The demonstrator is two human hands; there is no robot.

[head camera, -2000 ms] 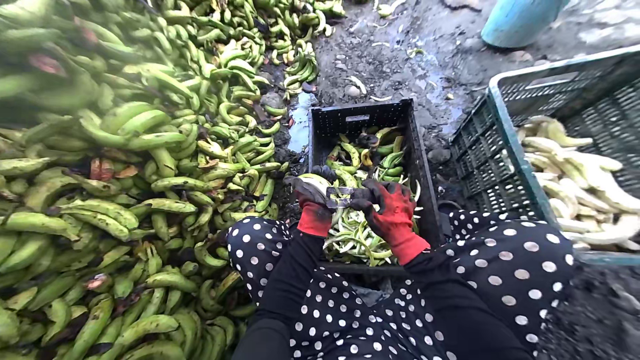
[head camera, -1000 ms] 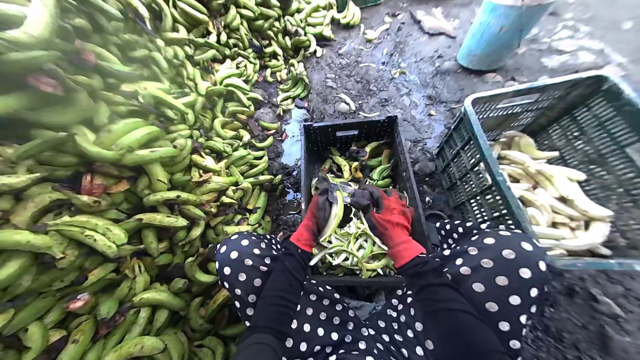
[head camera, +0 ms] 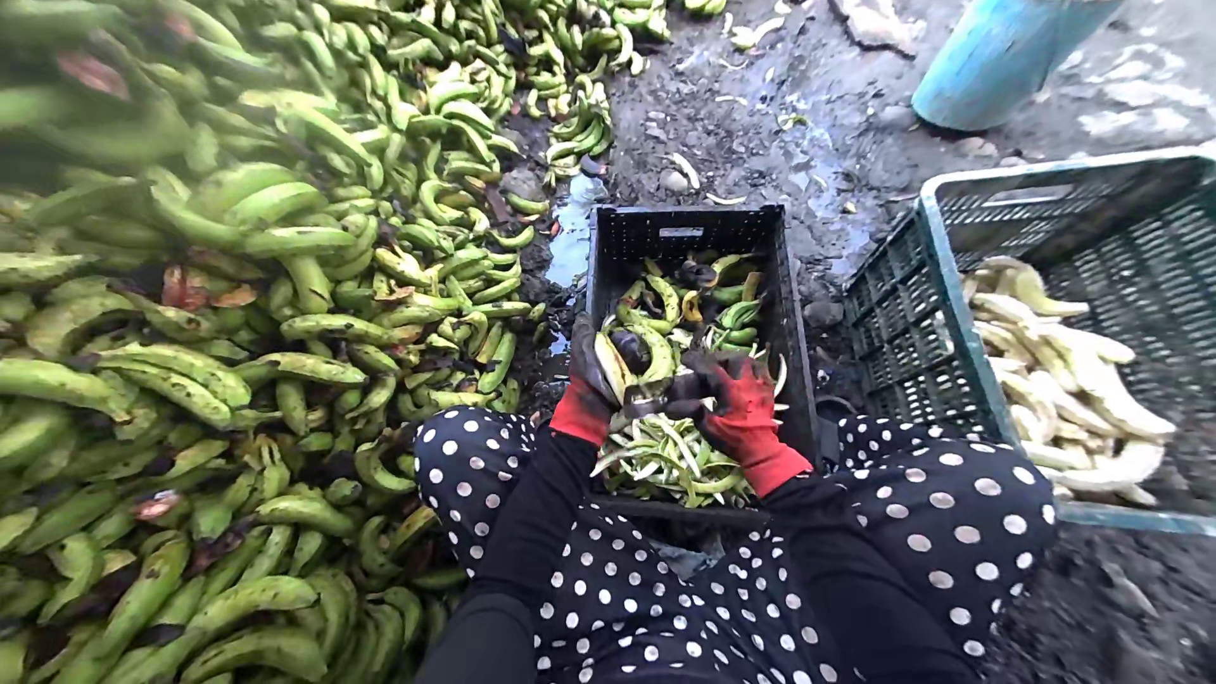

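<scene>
My left hand (head camera: pixel 591 380), in a red and black glove, holds a partly peeled green plantain (head camera: pixel 613 366) above a black plastic crate (head camera: pixel 796 332). My right hand (head camera: pixel 736 399), gloved alike, grips a peeling tool (head camera: pixel 665 394) with a dark handle; its blade lies against or close to the plantain's lower end, and its exact shape is hard to tell. Under both hands the crate holds cut strips of peel (head camera: pixel 665 461) near me and green and yellow plantains or skins (head camera: pixel 731 304) toward the far end.
A large heap of green plantains (head camera: pixel 313 328) fills the left side. A dark green plastic crate (head camera: pixel 936 313) with peeled plantains (head camera: pixel 1073 380) stands at the right. A blue container (head camera: pixel 997 66) stands beyond it on wet, muddy ground (head camera: pixel 750 142). My knees, in dotted cloth, flank the black crate.
The plantain in my left hand has shifted from upright between my hands to a leftward tilt, and the right hand's tool is in plain sight again. The view has moved somewhat.
</scene>
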